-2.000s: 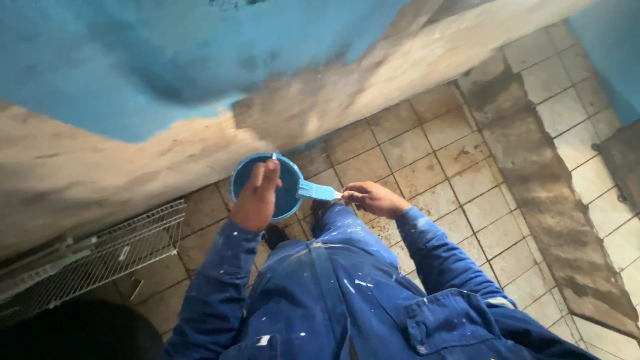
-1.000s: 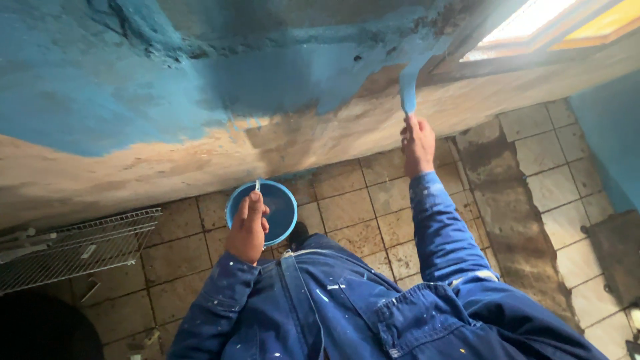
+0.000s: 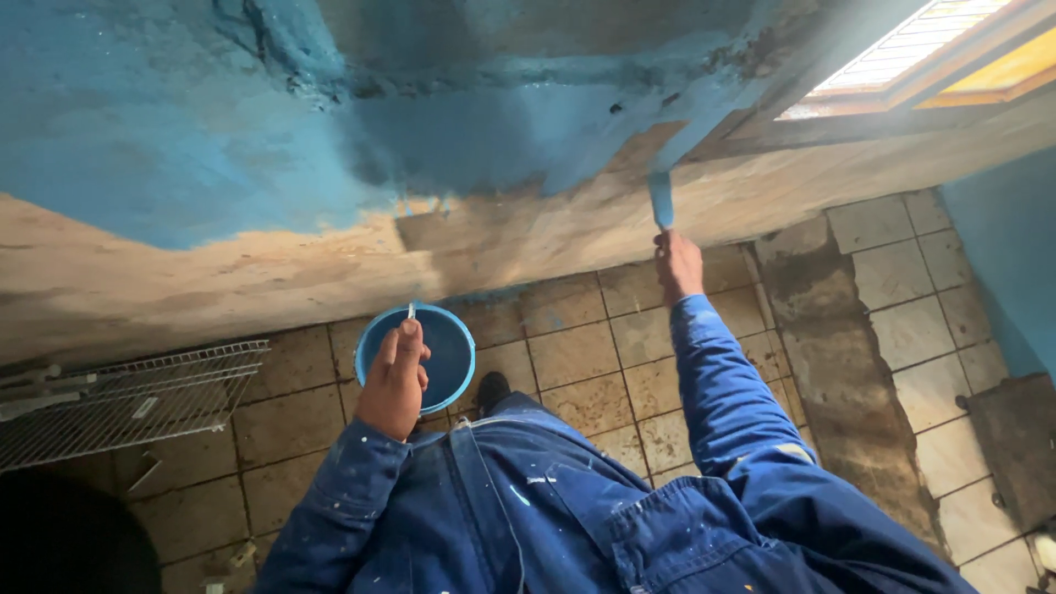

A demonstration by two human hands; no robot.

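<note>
My right hand [image 3: 680,266] grips the handle of a paintbrush [image 3: 662,200] coated in blue paint. Its bristles touch the wall [image 3: 528,239] at the lower end of a fresh blue stroke, left of the window. Near my body, my left hand [image 3: 396,379] is closed on the handle of a blue bucket [image 3: 471,363]; a small pale piece of the handle shows above the thumb. Blue paint seems to be inside the bucket, partly hidden by the hand. The wall is blue higher up and bare tan plaster lower down, with a ragged border between.
A white wire rack [image 3: 190,388] leans low at the left. My shoe [image 3: 493,389] is on the tiled floor [image 3: 573,355] beside the bucket. A window [image 3: 899,58] is at the upper right. A strip of bare cement [image 3: 841,371] crosses the tiles at the right.
My right hand has moved the brush from the bucket up to the wall, then a little lower along it. New blue paint shows near the window. The left hand stays at the bucket.
</note>
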